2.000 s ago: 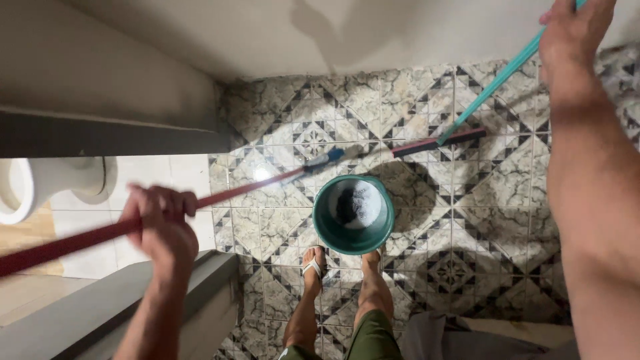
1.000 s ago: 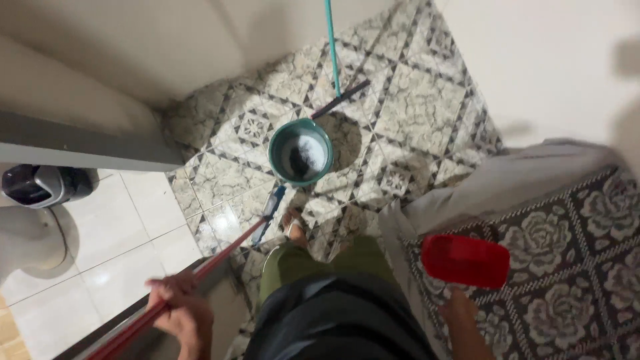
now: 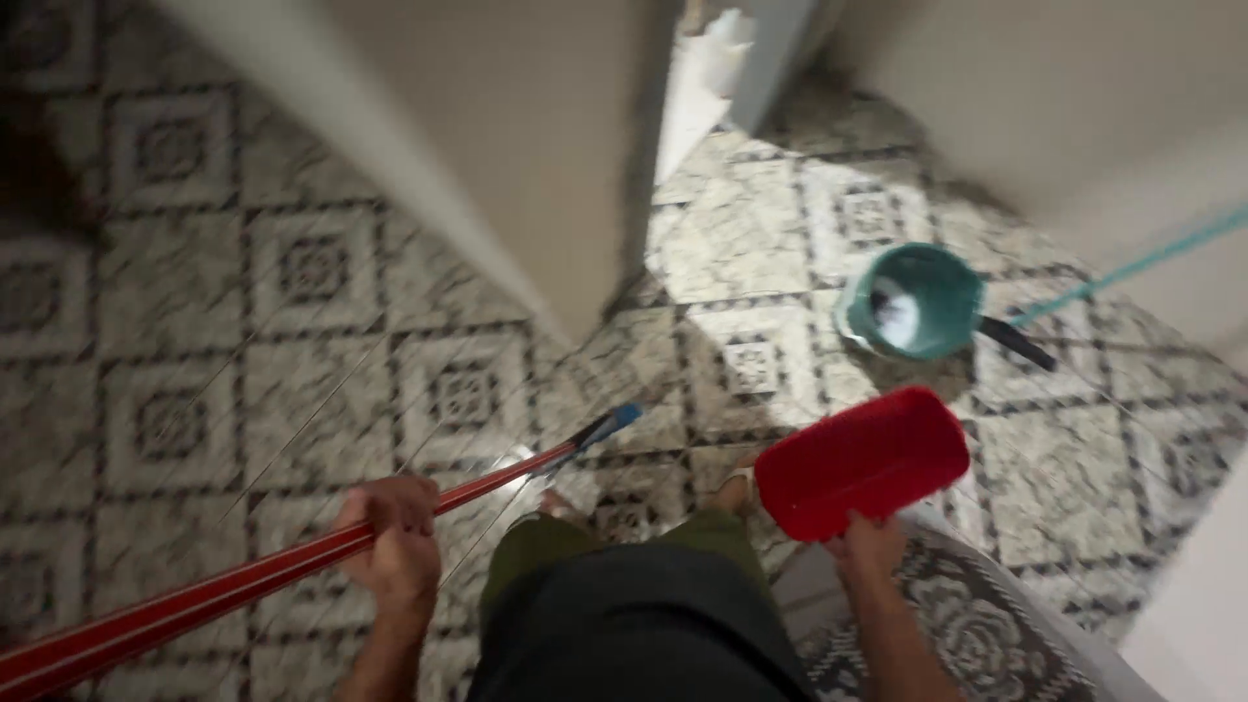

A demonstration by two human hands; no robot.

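My left hand (image 3: 392, 534) is closed around the red handle (image 3: 244, 585) of a long-handled brush or broom, whose dark and blue head (image 3: 609, 423) is low near my feet. In my right hand (image 3: 868, 548) I hold a red plastic dustpan (image 3: 863, 462) by its near edge. Beyond the dustpan a green bucket (image 3: 926, 297) with whitish, foamy-looking contents stands on the patterned tile floor. Against the bucket's right side lies the dark head (image 3: 1016, 343) of a squeegee-like tool, its teal handle (image 3: 1141, 263) slanting up to the right.
A wall end (image 3: 546, 175) juts in from the top, with a doorway gap beside it. Another wall (image 3: 1063, 107) runs along the upper right. Patterned grey cloth (image 3: 965, 614) is at the lower right. Floor tiles (image 3: 312, 268) extend to the left.
My right hand held the teal handle two seconds ago; now it holds the red dustpan, as it did one second ago. My left hand keeps the red handle. The view has turned strongly.
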